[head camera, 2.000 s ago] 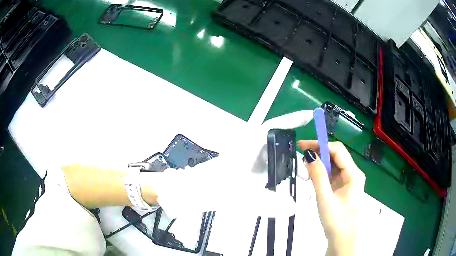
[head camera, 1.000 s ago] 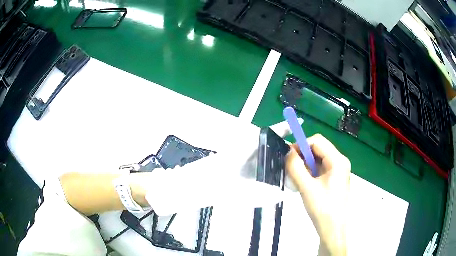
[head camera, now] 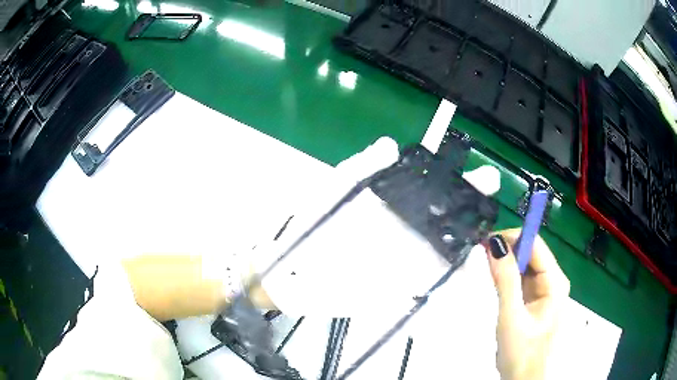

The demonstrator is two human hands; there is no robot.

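A black phone middle frame [head camera: 438,197] is held up over the white work sheet [head camera: 245,178], its broad face toward me and its camera-end plate pointing away. My left hand [head camera: 371,159], in a white glove that blends into the sheet, holds this frame; gloved fingertips show at both sides of the plate. My bare right hand [head camera: 523,289], with a dark thumbnail, holds a slim blue-purple tool [head camera: 531,231] upright at the frame's right corner. The tool's tip is hidden. Other black frames [head camera: 252,338] overlap on the sheet near my body, partly covered.
One separate frame [head camera: 90,157] lies on the sheet's left corner, another [head camera: 133,30] on the green at the back left. Black frames lie on green at right. Black trays [head camera: 475,74] stand at the back and left; a red-rimmed tray [head camera: 583,148] stands right. A white strip [head camera: 439,126] points away.
The held frame has turned from edge-on to broad face toward me, covering most of the white strip. My right hand and the tool have moved right in the picture.
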